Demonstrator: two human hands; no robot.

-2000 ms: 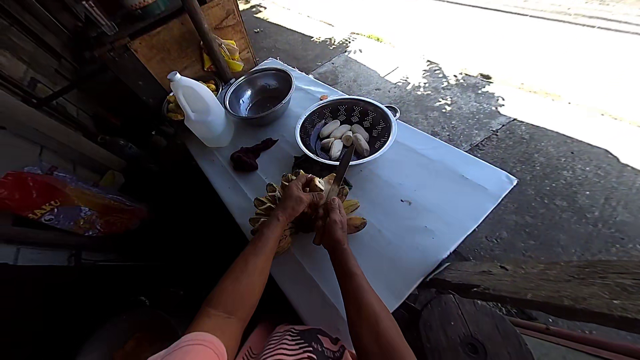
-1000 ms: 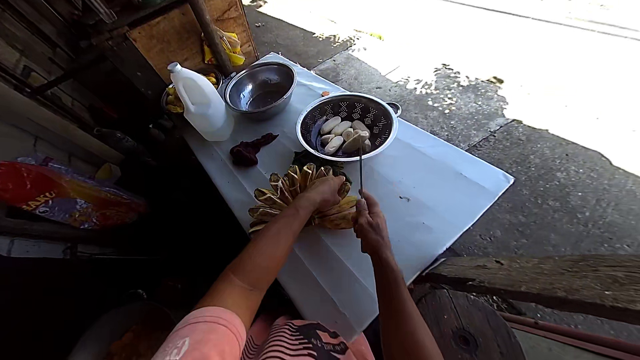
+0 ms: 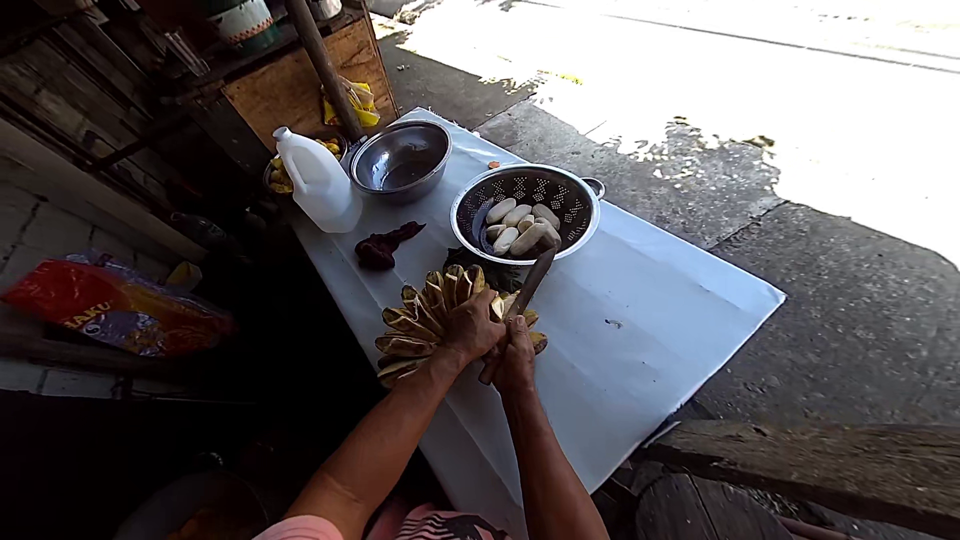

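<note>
My right hand (image 3: 516, 356) is closed round the handle of a knife (image 3: 531, 285), its dark blade angled up toward the colander. Close against it, my left hand (image 3: 474, 326) grips a banana on a large bunch of bananas (image 3: 411, 324) with brown, partly slit peels. Pale flesh shows beside my left fingers. Several peeled bananas (image 3: 529, 225) lie in the perforated metal colander (image 3: 587, 232) just beyond the blade tip. A dark green leafy thing (image 3: 487, 268) is partly hidden between bunch and colander.
Behind stand a steel bowl (image 3: 401, 187) and a white plastic jug (image 3: 315, 180), with a dark red cloth (image 3: 384, 246) nearer me. Yellow fruit (image 3: 281, 176) fills a container behind the jug. The white-covered table (image 3: 637, 322) ends near a wooden beam (image 3: 817, 457) at right.
The knife, upright beside the bunch one second ago, now slants across its right side. My right hand has moved left, close to my left hand.
</note>
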